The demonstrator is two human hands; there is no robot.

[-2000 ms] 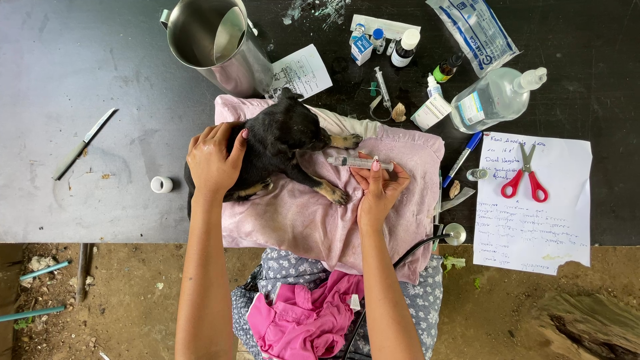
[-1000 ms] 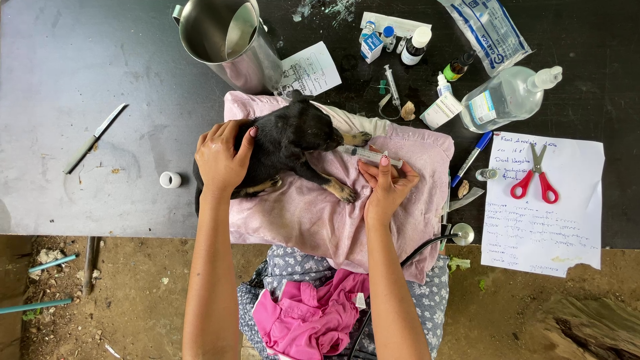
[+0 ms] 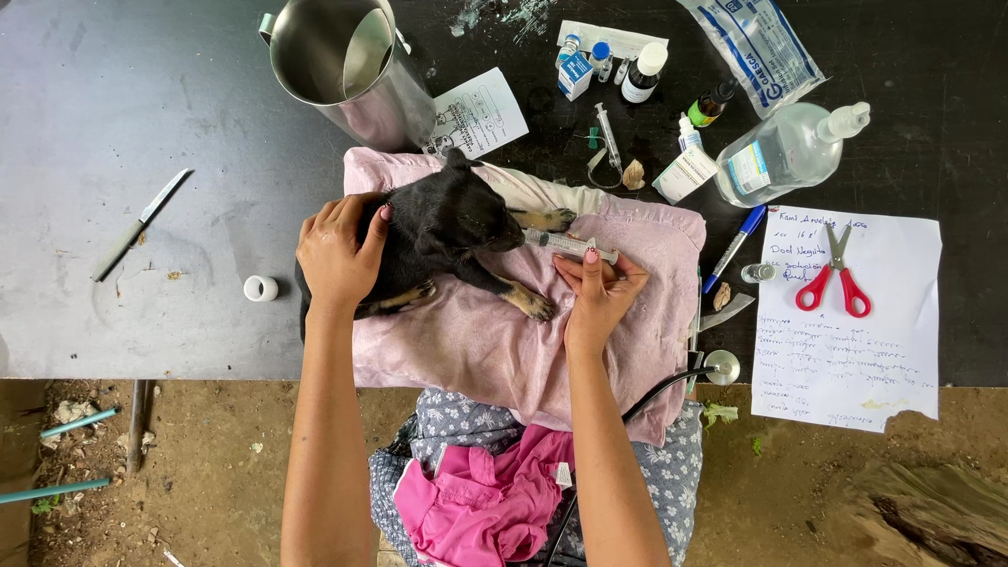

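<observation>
A black puppy with tan paws [image 3: 453, 209] lies on a pink cloth-covered pad [image 3: 488, 346] at the table's front edge, its head turned to the right. My left hand [image 3: 340, 248] rests over the puppy's back and shoulder, thumb spread from the fingers. In my right hand [image 3: 600, 293] is a clear plastic syringe [image 3: 555, 240], pinched between thumb and fingers. The syringe's front end is at the puppy's mouth; whether it is inside cannot be told. A pink garment [image 3: 480, 504] lies on my lap below the pad.
A steel pitcher [image 3: 378, 94] stands behind the pad. Medicine bottles [image 3: 644, 72], a second syringe [image 3: 608, 134] and a clear pump bottle [image 3: 780, 153] are behind right. Red-handled scissors [image 3: 835, 276] lie on handwritten paper [image 3: 843, 370]; a stethoscope chestpiece [image 3: 721, 367] is nearby. A knife [image 3: 142, 224] and white cap [image 3: 261, 288] lie left.
Both hands keep nearly the same places, left on the puppy and right on the syringe. The syringe's front end stays by the puppy's mouth.
</observation>
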